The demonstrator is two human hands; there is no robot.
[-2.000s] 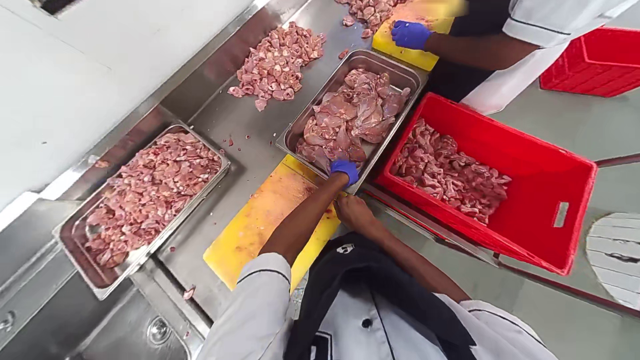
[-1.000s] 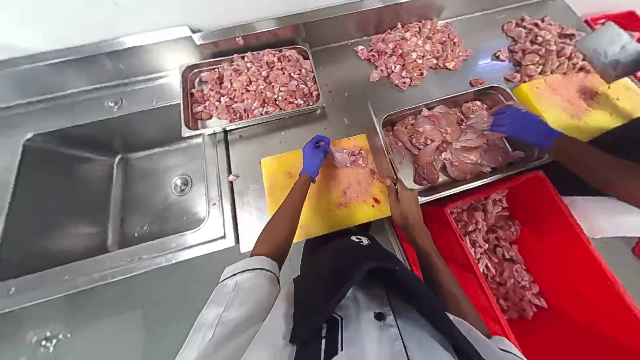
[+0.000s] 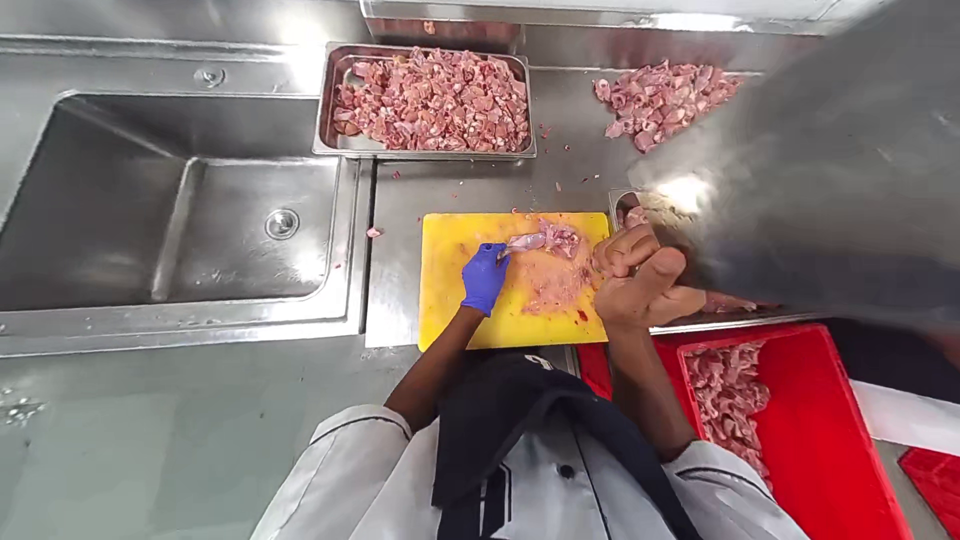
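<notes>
My left hand (image 3: 485, 279), in a blue glove, grips the bone end of a raw chicken leg (image 3: 551, 238) lying on the yellow cutting board (image 3: 450, 322). My bare right hand (image 3: 637, 277) is closed in a fist above the board's right edge. A large, blurred grey metal surface, apparently a cleaver blade (image 3: 847, 165) very near the camera, extends from it; the handle is mostly hidden by the fingers. Behind the hand and blade, the metal tray of chicken (image 3: 720, 324) is largely covered.
A steel pan (image 3: 321, 135) of cut chicken stands behind the board. Chicken pieces (image 3: 667, 101) lie in a pile at the back right. A steel sink (image 3: 247, 217) is at left, and a red crate (image 3: 825, 420) holding meat is at lower right.
My left hand has moved from the meat tray to the board, with a chicken leg in its grip. A large blade surface now covers the right side. The view has swung left.
</notes>
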